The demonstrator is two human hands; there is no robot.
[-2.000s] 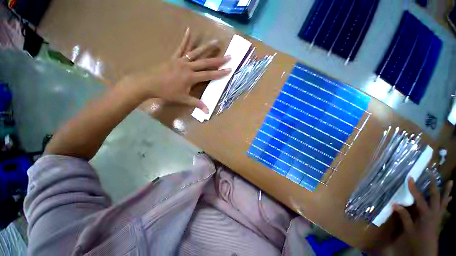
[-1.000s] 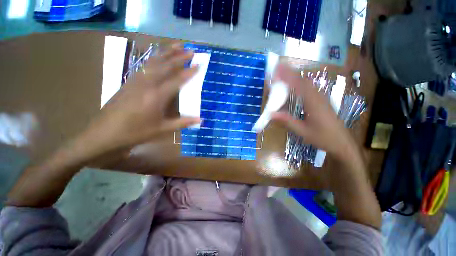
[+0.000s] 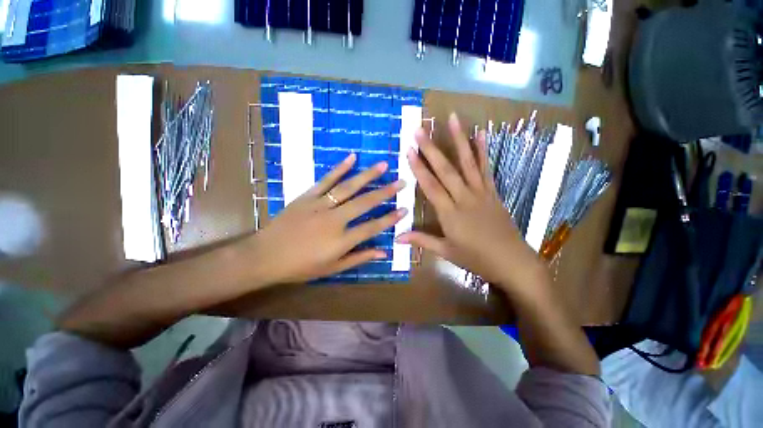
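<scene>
A bright blue solar cell string (image 3: pixel 355 142) with silvery lines lies on the brown board in front of me. One white strip (image 3: pixel 296 138) lies across its left part, another white strip (image 3: pixel 405 209) along its right end. My left hand (image 3: pixel 322 230), bare with a ring, is spread over the lower middle of the string, fingertips near the right strip. My right hand (image 3: pixel 464 205) is spread beside the right end, thumb and fingertips touching the right strip. Thin silver ribbon shows beyond both ends of the string. Neither hand grips anything.
White strips (image 3: pixel 136 167) and silver ribbon bundles (image 3: pixel 184 150) lie left. More bundles (image 3: pixel 514 159), a white strip (image 3: pixel 548 188) and an orange-brown piece (image 3: pixel 555 241) lie right. Dark cell pieces (image 3: pixel 468 29) are behind. Right: grey round housing (image 3: pixel 690 75), yellowish pad (image 3: pixel 636 231), red-yellow scissors handles (image 3: pixel 724 333).
Both hands have come from the side stacks to the string. The two white strips, held above it one second ago, now lie on it. My left hand has moved right and let go.
</scene>
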